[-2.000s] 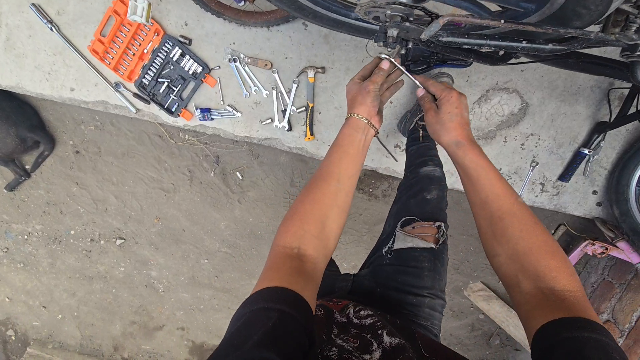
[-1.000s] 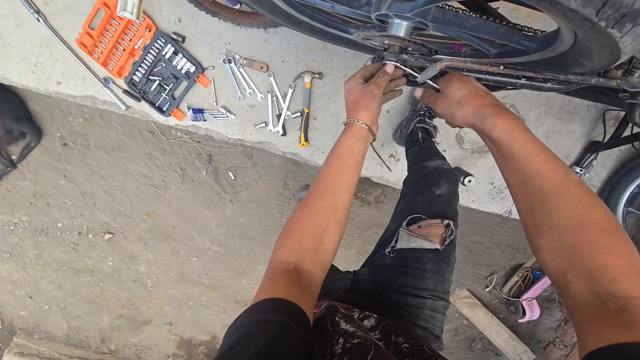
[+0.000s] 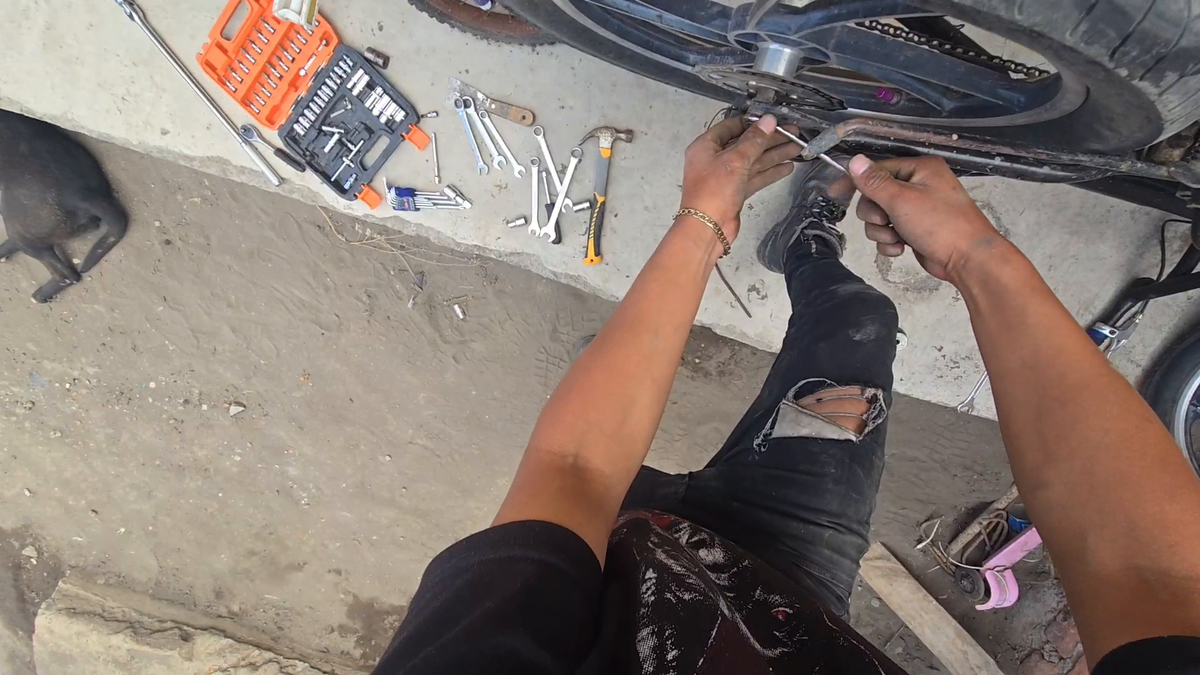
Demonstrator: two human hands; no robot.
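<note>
A thin metal rod (image 3: 789, 138) runs from my left hand (image 3: 736, 169) to my right hand (image 3: 914, 208). My left thumb and fingers pinch its far end beside the wheel hub; my right thumb and fingers hold its near end. Around them is a motorcycle's rear wheel (image 3: 656, 42), with a brake disc (image 3: 806, 92) and a metal hub spacer (image 3: 778, 59) above my left hand. A rusty metal bar (image 3: 900, 129) of the motorcycle lies just above my right hand. What my left fingertips touch behind the rod is partly hidden.
On the concrete ledge lie an open socket set (image 3: 342, 122), a long breaker bar (image 3: 202, 94), several combination wrenches (image 3: 534, 192), hex keys (image 3: 427, 199) and a claw hammer (image 3: 598, 192). A black dog (image 3: 56, 187) is at the left. A wooden plank (image 3: 923, 609) lies lower right.
The view has shifted, and more of the wheel shows above my hands than two seconds ago. Both hands keep hold of the rod, now beside the hub.
</note>
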